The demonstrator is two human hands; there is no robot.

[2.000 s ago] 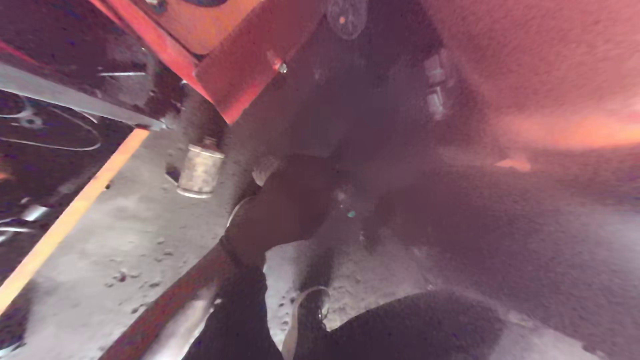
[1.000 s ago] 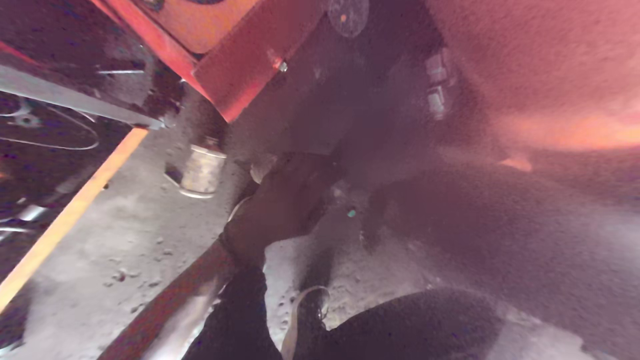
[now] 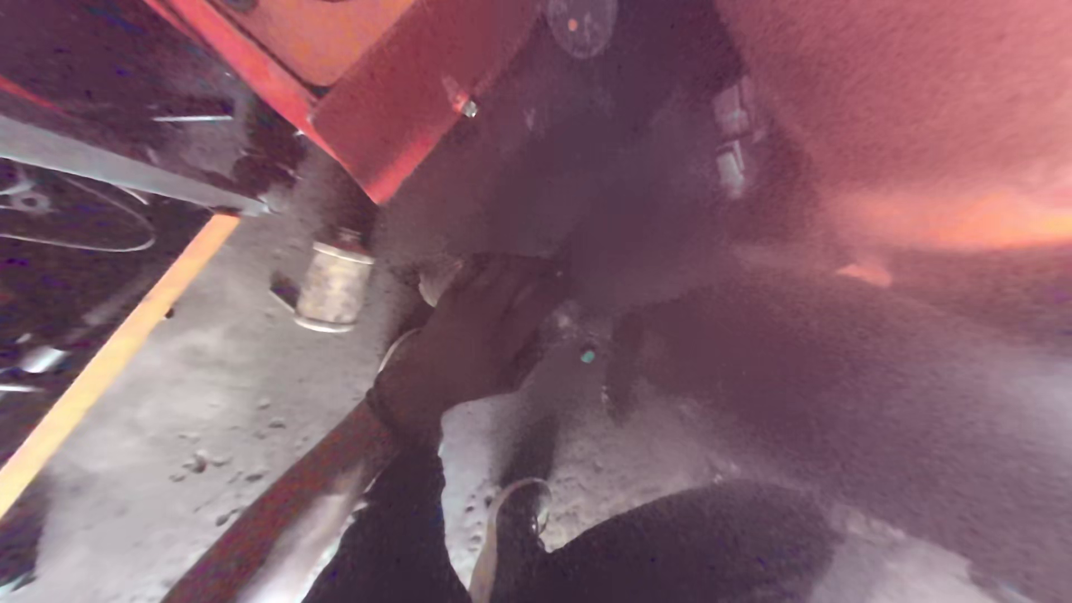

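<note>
In the head view my left hand [image 3: 486, 335] reaches forward at the middle, a thin band round its wrist. Its curled fingers reach into deep shadow beside a pale rounded thing [image 3: 440, 280]; whether they hold anything is hidden. Left of it a worn metal can or canister [image 3: 335, 287] stands on the grey floor. A small green spot [image 3: 588, 356] shows right of the fingers. The right side is dark and blurred, and I cannot make out my right hand there.
A red metal panel corner [image 3: 394, 109] with a bolt juts in at upper left. A yellow strip [image 3: 117, 360] runs along the floor's left side, by a grey bar [image 3: 126, 167] and a thin cable loop [image 3: 151, 230]. A large blurred red surface [image 3: 913, 109] fills the upper right.
</note>
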